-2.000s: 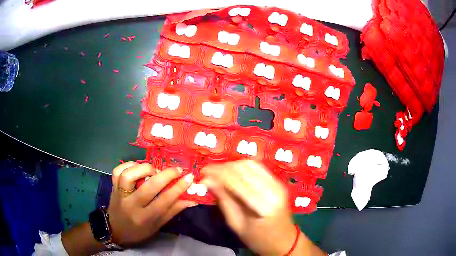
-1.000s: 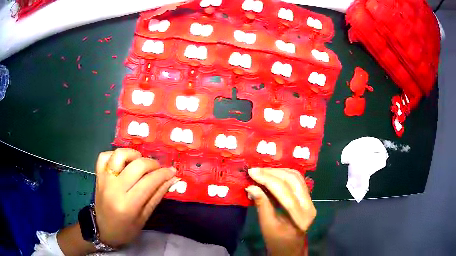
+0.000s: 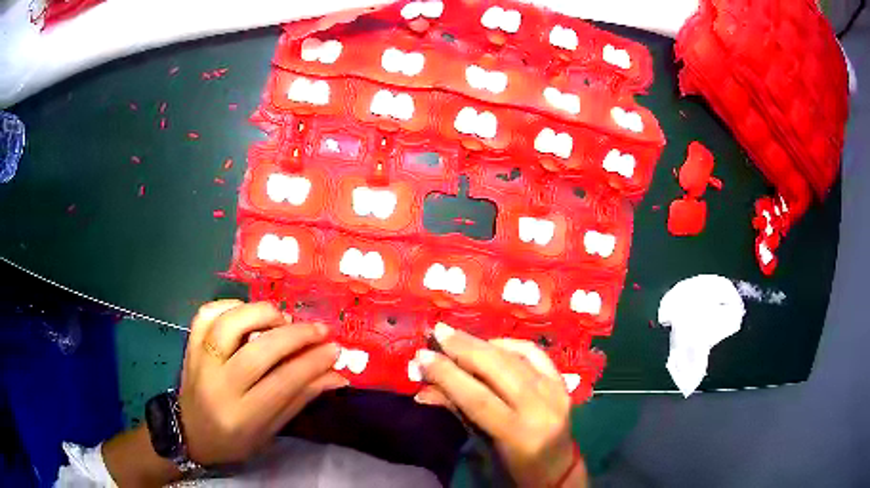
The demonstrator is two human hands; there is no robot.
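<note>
A red moulded sheet [image 3: 401, 238] with rows of white double ovals lies on the dark green tabletop, its near edge at the table's front edge. One rectangular gap near its middle shows the table. My left hand [image 3: 258, 381] grips the sheet's near left edge, fingers on top. My right hand [image 3: 501, 396] is at the near edge right of centre, fingertips pinched on the sheet beside a white oval. A small dark tip shows at the right fingertips; whether it is a tool I cannot tell.
A red sheet stack [image 3: 768, 95] stands at the back right. Loose plain red pieces [image 3: 687, 215] and a small eyed cluster [image 3: 766, 233] lie near it. Crumpled white tissue [image 3: 701, 319] lies right. Red slivers dot the tabletop [image 3: 95, 219] left. A clear bottle [image 3: 10, 148] is at the left edge.
The sheet first shifted left in view, then slightly back right. My right hand moved right along the near edge, then back left, and is now closer to my left hand than a second ago.
</note>
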